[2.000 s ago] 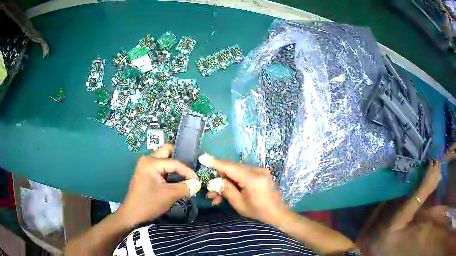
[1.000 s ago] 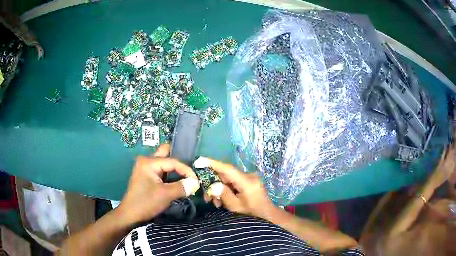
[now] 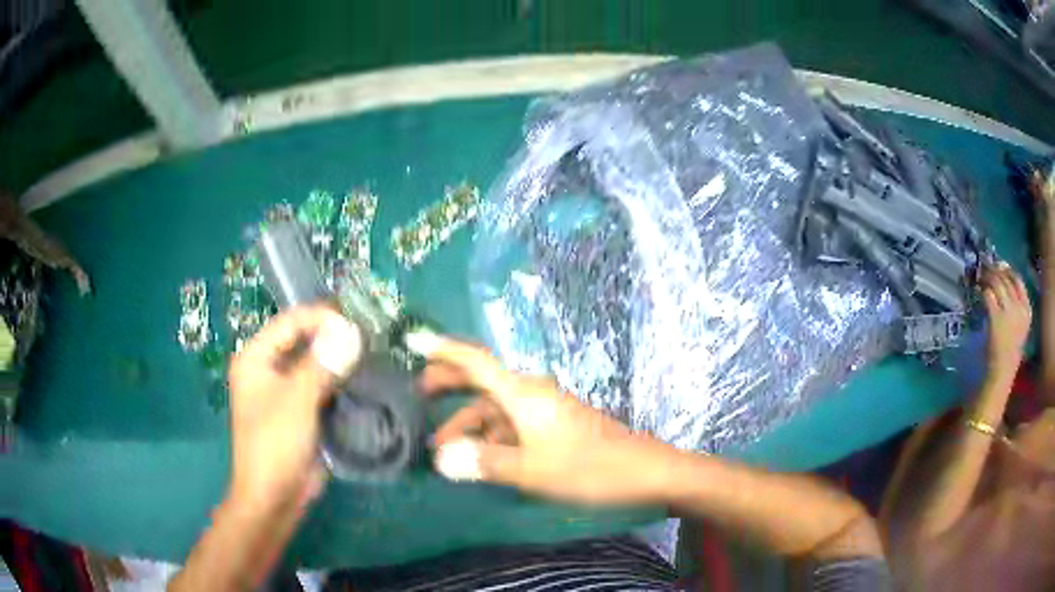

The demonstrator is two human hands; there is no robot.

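My left hand (image 3: 278, 387) grips a grey handle housing (image 3: 292, 264) with a dark round head (image 3: 368, 430) at its lower end. The housing is tilted, blurred, and raised over the bench. My right hand (image 3: 521, 422) is just right of the round head, thumb and fingers apart, with white covers on the tips. A small dark piece shows by its index fingertip; I cannot tell whether the hand holds it. A pile of green circuit boards (image 3: 241, 303) lies behind the housing, partly hidden by it.
A joined board strip (image 3: 437, 224) lies behind the pile. A large clear parts bag (image 3: 683, 231) fills the centre-right. Loose grey housings (image 3: 897, 220) are piled right of it, where another person's hand (image 3: 1004, 310) reaches in. A pale rail (image 3: 463, 83) runs along the back.
My left hand has lifted and tilted the housing to the left, and its round head now shows in front. My right hand has opened wider. The view has shifted, and the other person's hand has reached the housings.
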